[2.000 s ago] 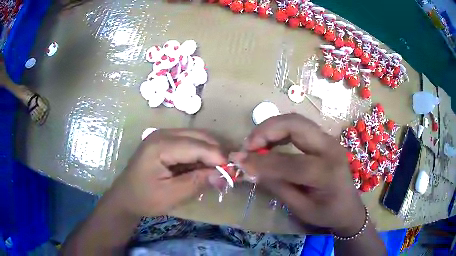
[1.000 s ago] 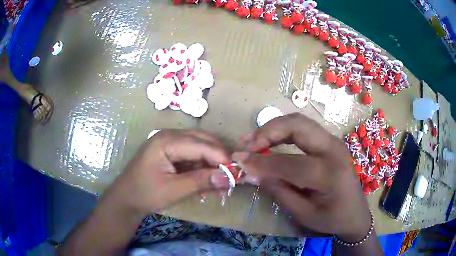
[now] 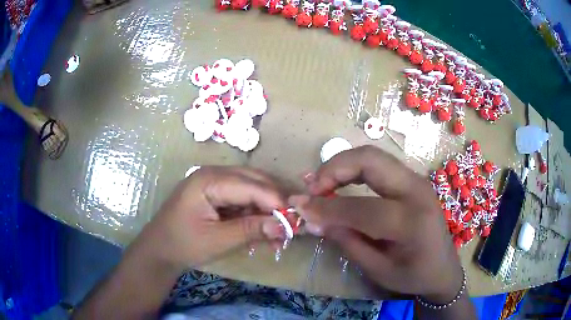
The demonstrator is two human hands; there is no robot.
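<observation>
My left hand (image 3: pixel 216 215) pinches a small ornament (image 3: pixel 285 225), a white disc seen edge-on with red and thin white bits beside it. My right hand (image 3: pixel 375 215) meets it from the right, its fingertips closed on the ornament's red-and-white part, with a bit of red also showing between its fingers. The fingers hide most of the piece. A pile of white discs with red marks (image 3: pixel 226 103) lies left of centre. A heap of red balls with red-and-white trim (image 3: pixel 466 190) lies at the right.
Finished ornaments (image 3: pixel 401 44) stand in rows along the far edge. A plain white round (image 3: pixel 336 149) and a spotted disc (image 3: pixel 374 127) with thin sticks lie centre right. A phone (image 3: pixel 503 224), a white case (image 3: pixel 526 237) and a translucent container (image 3: pixel 531 138) are at right. A sandalled foot (image 3: pixel 53 137) is at left.
Both hands stay together on the ornament, with small finger shifts and a slight turn of the piece. The table view has shifted slightly.
</observation>
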